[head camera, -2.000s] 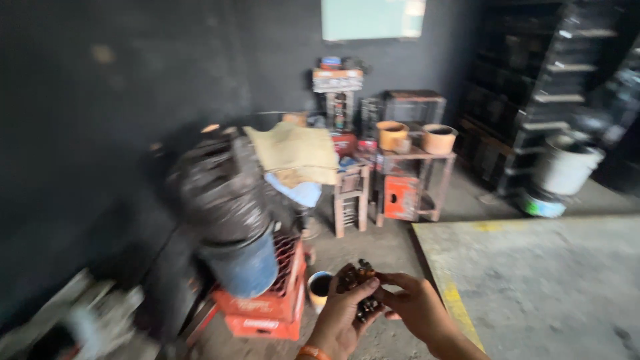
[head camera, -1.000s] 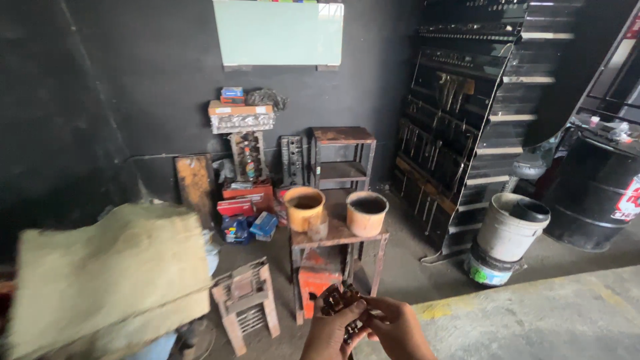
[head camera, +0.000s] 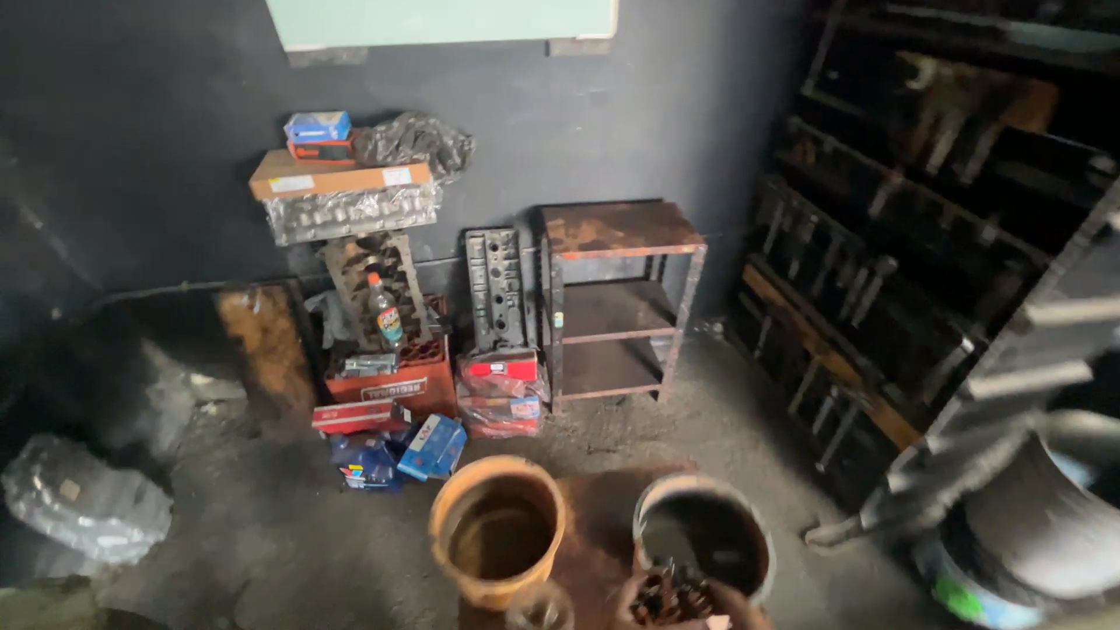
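Observation:
At the bottom edge, my left hand and my right hand are cupped around a cluster of small dark metal parts; most of both hands is cut off by the frame. They are over the near side of a round container with dark contents, at its rim. To the left stands an orange-tan bucket with dark contents. Both containers stand on a rusty metal stand. A clear jar is between them, nearer to me.
Behind is a rusty metal shelf. Left of it are a cylinder head, a red crate, boxes and a plastic-wrapped part. A tool rack and a white bucket stand at right. A wrapped bundle lies at far left.
The view has swung toward the shelf and come closer to the two containers. My hands, with the metal parts between them, are now over the right container's near rim.

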